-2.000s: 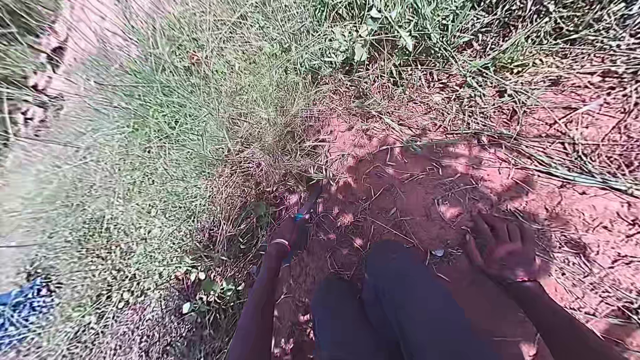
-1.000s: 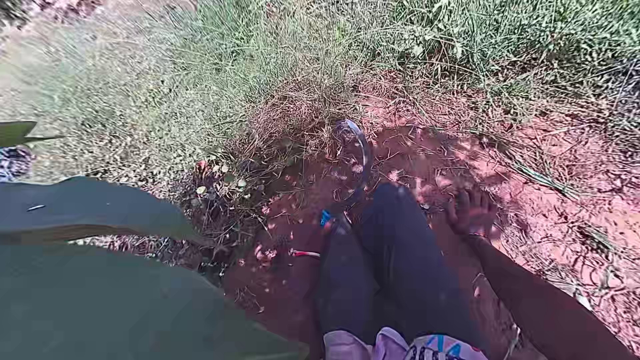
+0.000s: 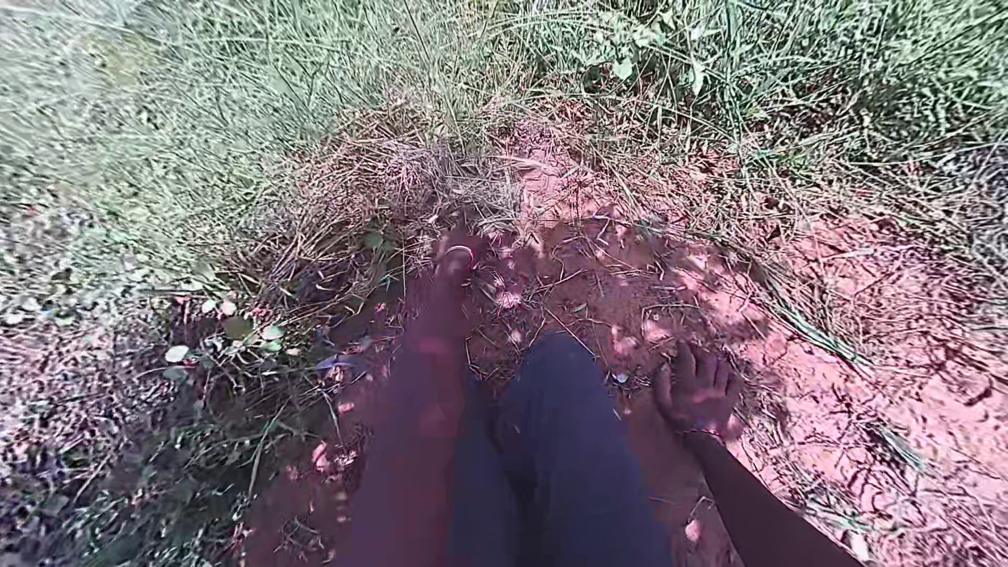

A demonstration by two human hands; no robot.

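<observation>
My left hand (image 3: 458, 246) reaches forward beyond my knees, low at the edge of a clump of dry grass (image 3: 394, 177). A thin band shows at its wrist. Its fingers are blurred and partly lost in shade and stalks, so what they hold, if anything, cannot be told. My right hand (image 3: 699, 394) rests palm down on the reddish soil (image 3: 638, 276), fingers spread, with nothing in it and a thin band at the wrist. A small bluish thing (image 3: 340, 362), too blurred to name, lies left of my left forearm.
My knees in dark trousers (image 3: 563, 425) are between my arms. Tall green grass (image 3: 787, 71) stands ahead and to the left. Low leafy weeds (image 3: 236, 331) grow at the left. Cut or flattened green stalks (image 3: 819, 335) lie on the soil at the right.
A curved blade seen ahead of my knees one second ago no longer shows. The large leaf at the left has gone from view. My left arm now stretches forward; my right hand stays on the soil.
</observation>
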